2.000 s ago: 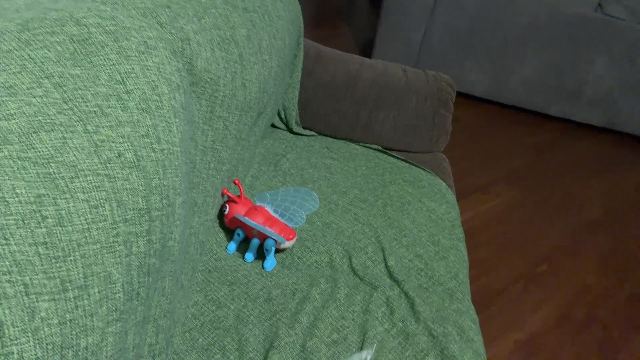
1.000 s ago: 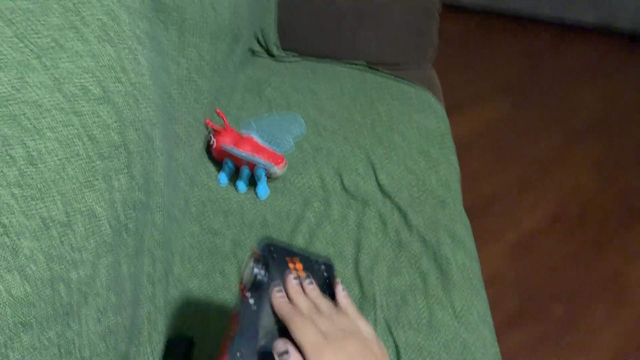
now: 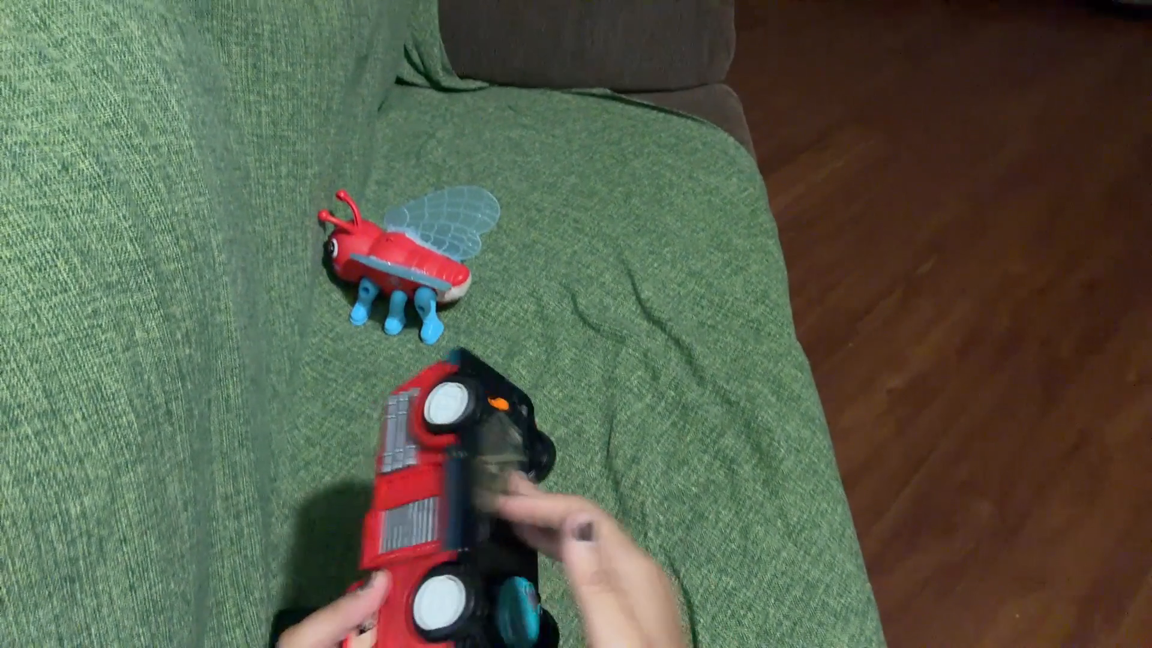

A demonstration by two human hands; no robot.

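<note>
A red and black toy truck (image 3: 409,490) with white-hubbed wheels lies tipped on its side in my hands at the bottom centre, its black underside showing. My left hand (image 3: 337,616) holds its red body near the rear wheel at the lower left. At the underside is my right hand (image 3: 612,558), blurred, its fingers bent against or very near the black base; whether they grip is unclear. Beyond the truck, a red toy insect (image 3: 396,256) with blue legs and a translucent wing rests on the green cover.
A green woven cover (image 3: 666,297) drapes over the sofa seat and its backrest on the left. At the far end stands the dark sofa armrest (image 3: 589,40). Brown wooden floor (image 3: 972,360) lies to the right.
Two seconds ago no hand was in view. One second ago one hand lay on the dark underside of an object; now both hands are at the truck and its red side shows. The view has moved downward.
</note>
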